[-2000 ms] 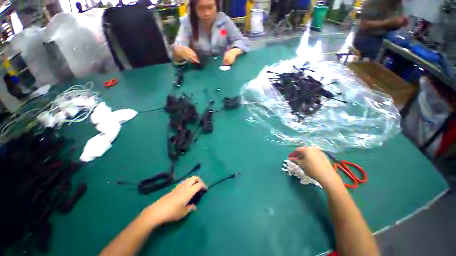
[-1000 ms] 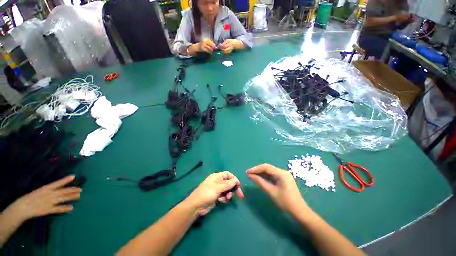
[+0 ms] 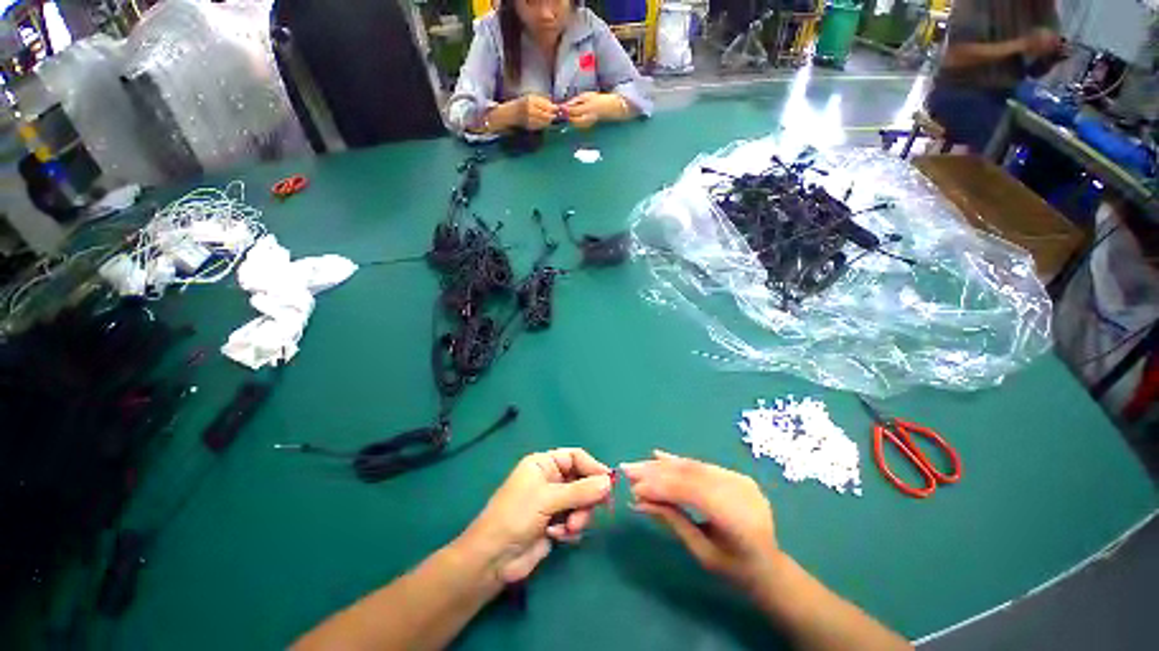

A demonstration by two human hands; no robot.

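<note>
My left hand (image 3: 540, 511) holds a black cable (image 3: 514, 595), most of it hidden under the palm, with its end pinched at the fingertips. My right hand (image 3: 702, 506) has its fingertips together at the same cable end, meeting my left fingertips. A small dark and reddish tip shows between them; whether a white cap is in my right fingers cannot be told. A loose pile of white caps (image 3: 801, 443) lies right of my right hand. Red-handled scissors (image 3: 913, 453) lie beside the pile.
Black cables (image 3: 473, 286) lie mid-table, one looped cable (image 3: 402, 453) nearer me. A clear plastic bag (image 3: 941, 324) with black cables is at right. A white cloth (image 3: 282, 305), white cables (image 3: 191, 235) and a dark cable heap (image 3: 76, 445) are at left. A person (image 3: 547, 76) sits opposite.
My right hand has left the white pile and come to my left hand's fingertips, which have lifted the cable. Another hand seen at the left cable heap one second ago is gone.
</note>
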